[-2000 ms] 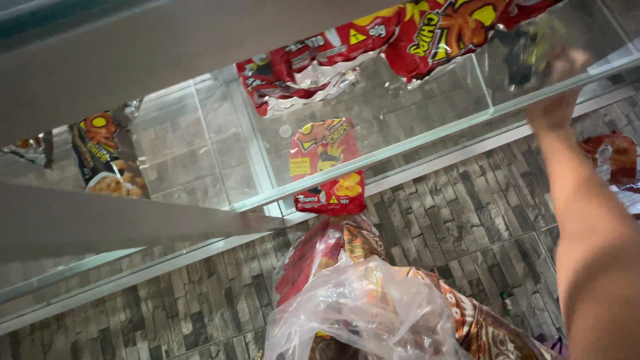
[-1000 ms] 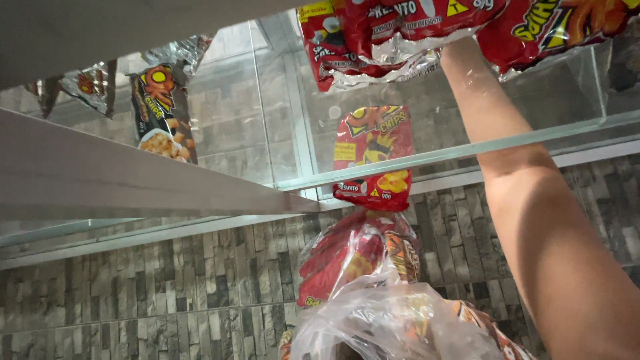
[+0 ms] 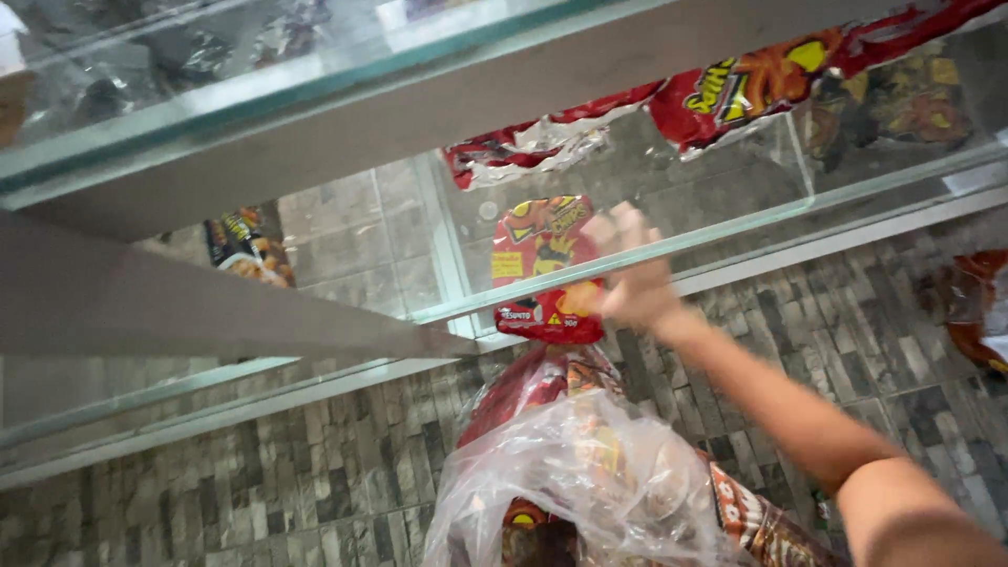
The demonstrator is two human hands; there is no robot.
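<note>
My right hand (image 3: 638, 272), blurred, is beside the right edge of a red snack bag (image 3: 547, 272) that is seen at the glass shelf; its fingers look spread, and whether they touch the bag cannot be told. My left hand is out of view. Below the shelf, a clear plastic bag (image 3: 583, 472) holds several snack packets, among them a red one (image 3: 512, 402) and a brown one (image 3: 780, 520). More red snack bags (image 3: 701, 102) lie farther back at the top, partly hidden by the upper shelf.
An upper glass shelf edge (image 3: 315, 79) and a grey divider panel (image 3: 197, 291) cross the view. The lower glass shelf's edge (image 3: 709, 244) runs slantwise. A black snack bag (image 3: 250, 246) is at left, darker packets (image 3: 906, 102) at upper right, and an orange-brown packet (image 3: 976, 307) at the right over the patterned floor.
My right hand was at the far right end of the shelf, then among the red bags at the back; now it is lower, beside the single red bag.
</note>
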